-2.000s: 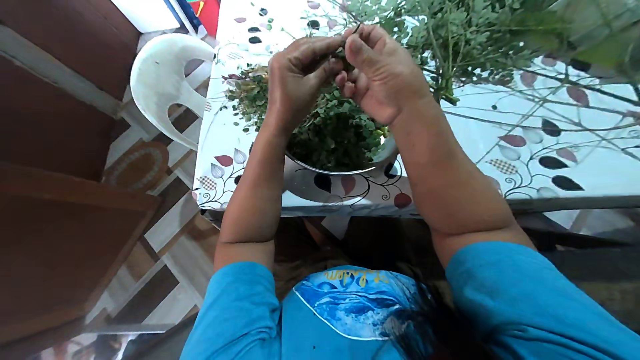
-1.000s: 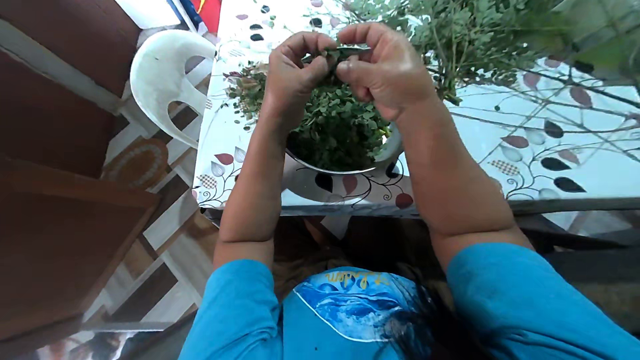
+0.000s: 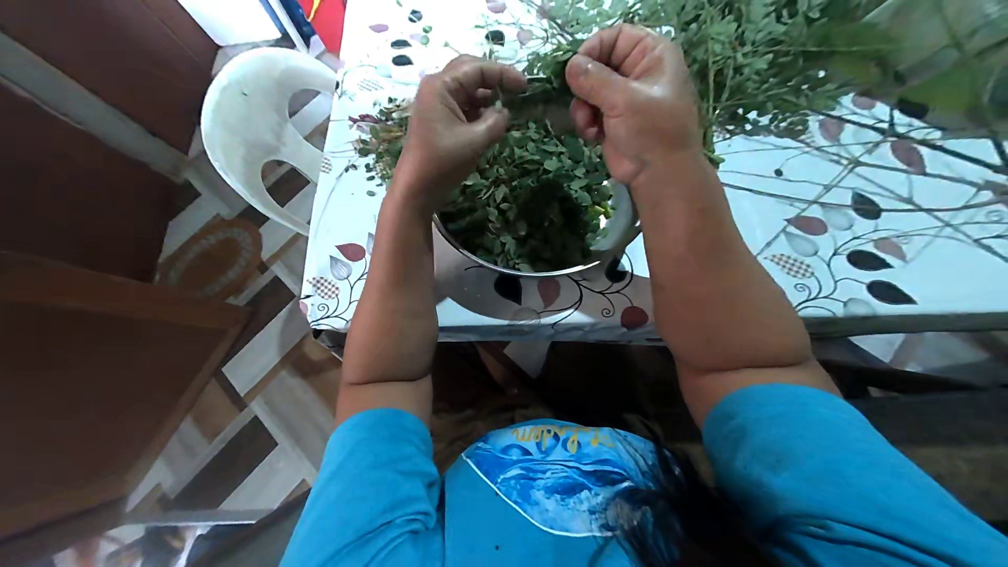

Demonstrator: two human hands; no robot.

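A round bowl with a shiny rim (image 3: 543, 272) stands near the table's front edge, heaped with small green leaves (image 3: 524, 201). Above its left back part is my left hand (image 3: 457, 114), thumb and forefinger pinching a thin bit of a leafy sprig. My right hand (image 3: 634, 98) is closed on the sprig's other part, above the bowl's right back side. The sprig (image 3: 539, 81) spans the gap between both hands. Behind and right of my right hand lies a large pile of leafy green branches (image 3: 756, 59). Part of the bowl is hidden by my hands and the leaves.
The table has a leaf-patterned cloth (image 3: 827, 268). Bare thin stems (image 3: 835, 206) lie across its right side. Leafy stalks (image 3: 386, 142) lie left of the bowl. A white plastic chair (image 3: 244, 118) stands at the table's left, and a brown wooden panel (image 3: 102, 378) is at the lower left.
My hands were close together at the sprig one second ago; now they are farther apart, with the sprig between them. The bowl of leaves has stayed in place.
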